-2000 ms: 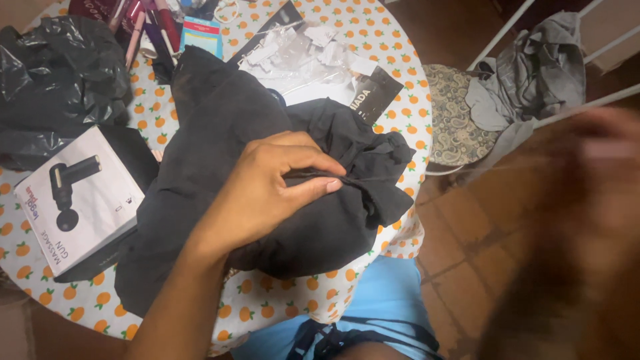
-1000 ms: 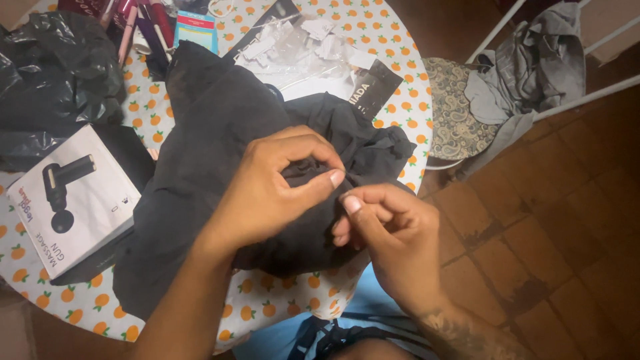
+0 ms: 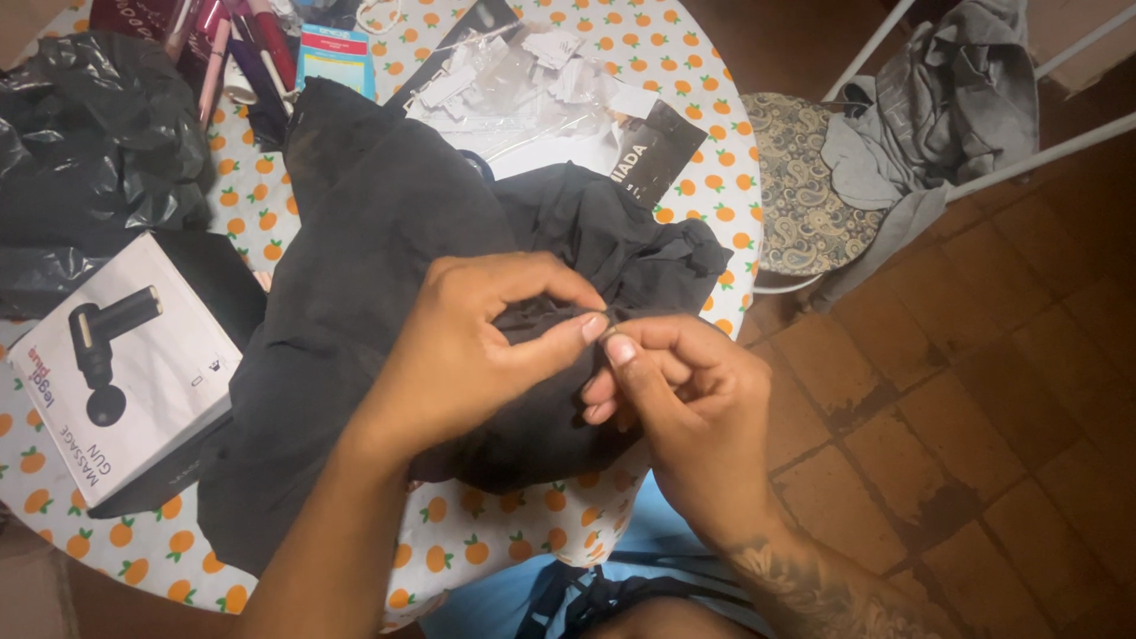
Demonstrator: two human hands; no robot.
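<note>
A black cloth garment (image 3: 390,204) lies bunched over the near part of the round table. My left hand (image 3: 488,337) pinches a fold of it between thumb and forefinger. Right beside those fingertips, my right hand (image 3: 683,382) has its thumb and forefinger closed at the same fold, its other fingers curled. Whether the right fingertips hold cloth or something small, such as a needle, cannot be made out.
On the orange-patterned tablecloth (image 3: 479,541) stand a massage gun box (image 3: 133,364), a black plastic bag (image 3: 98,133), pens (image 3: 216,71) and a clear bag of paper scraps (image 3: 532,80). A chair with a paisley seat (image 3: 790,186) holds grey cloth (image 3: 941,115) at the right.
My right hand, blurred and far out to the right two seconds ago with a thin thread seen between it and the cloth, came in to my left fingertips and remains there. My left hand keeps its pinch.
</note>
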